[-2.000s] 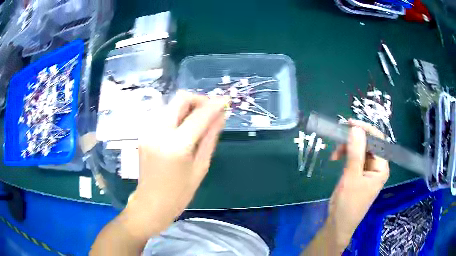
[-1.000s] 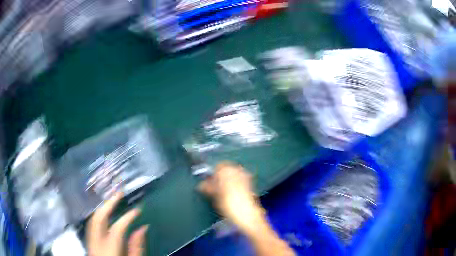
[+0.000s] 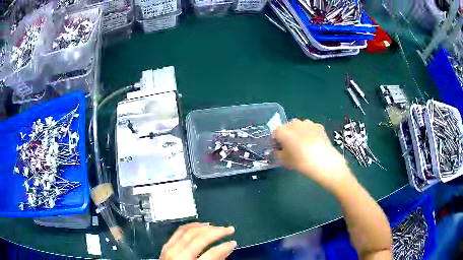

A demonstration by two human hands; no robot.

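Note:
A clear plastic box (image 3: pixel 203 170) with thin wired parts (image 3: pixel 243 152) stands right of the silver-white fixture (image 3: pixel 152 144). My right hand (image 3: pixel 309 147) is curled over the box's right end, covering part of its rim. Its fingertips are at the box's inner right side; whether they grip the rim or a part is hidden. A small white slip (image 3: pixel 275 122) lies at the box's upper right corner. My left hand (image 3: pixel 198 242) is at the bottom edge, cut off, below the fixture, fingers apart, with nothing visible in it.
A blue tray (image 3: pixel 84 190) of wired parts is at the left, beside air hoses (image 3: pixel 95 147). A loose part pile (image 3: pixel 355 142) and two slim metal sticks (image 3: pixel 355 92) lie right. Stacked trays (image 3: pixel 417 175) stand far right, another stack (image 3: pixel 335 36) at the back.
The view has swung right and back. My right hand has moved to the box and the ruler no longer shows. The small parts lying right of the box are gone. My left hand has left the box.

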